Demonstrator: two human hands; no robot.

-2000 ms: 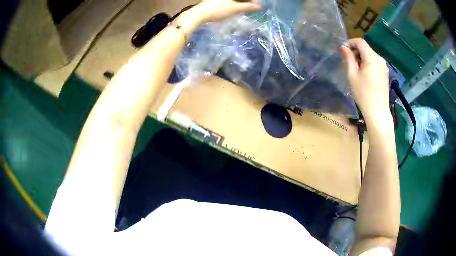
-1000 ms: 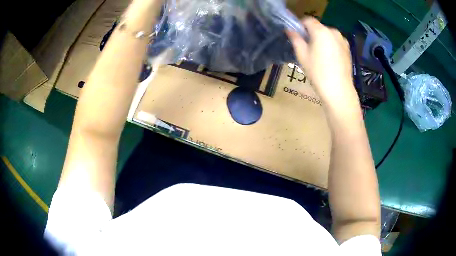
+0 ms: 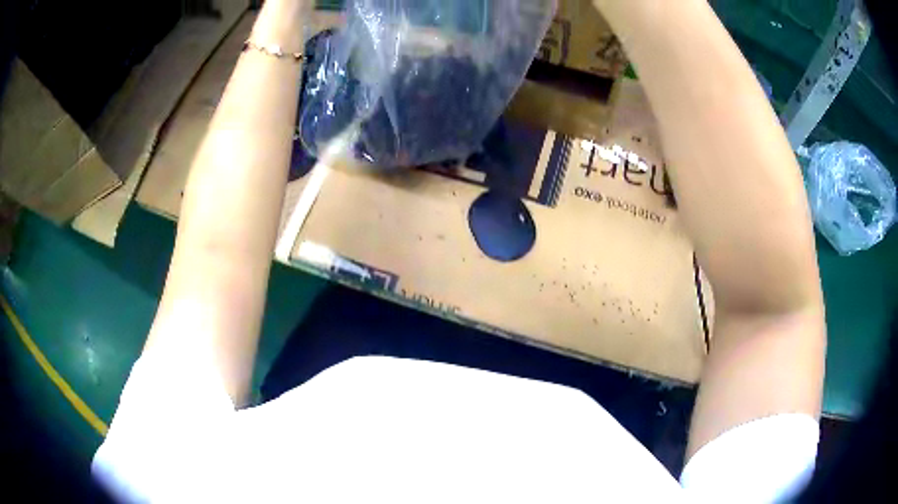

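Note:
A clear plastic bag (image 3: 438, 98) with many small dark parts in it hangs or rests at the top middle, over the back of the printed flattened cardboard (image 3: 414, 231). A round black disc (image 3: 501, 224) lies flat on the cardboard, in front of the bag. Both forearms reach up past the top edge of the picture. My left hand and my right hand are cut off by that edge, so their hold on the bag is hidden.
A carton with black Chinese characters (image 3: 591, 39) stands behind the bag at the top. An open brown carton's flap (image 3: 59, 162) is at the left. A pale strip (image 3: 303, 212) lies on the cardboard. A crumpled clear plastic bundle (image 3: 849, 197) is at the right.
Both hands have moved up and out of the picture. The bag is now narrower and upright, with its dark parts gathered low. The carton behind it and more cardboard print now show.

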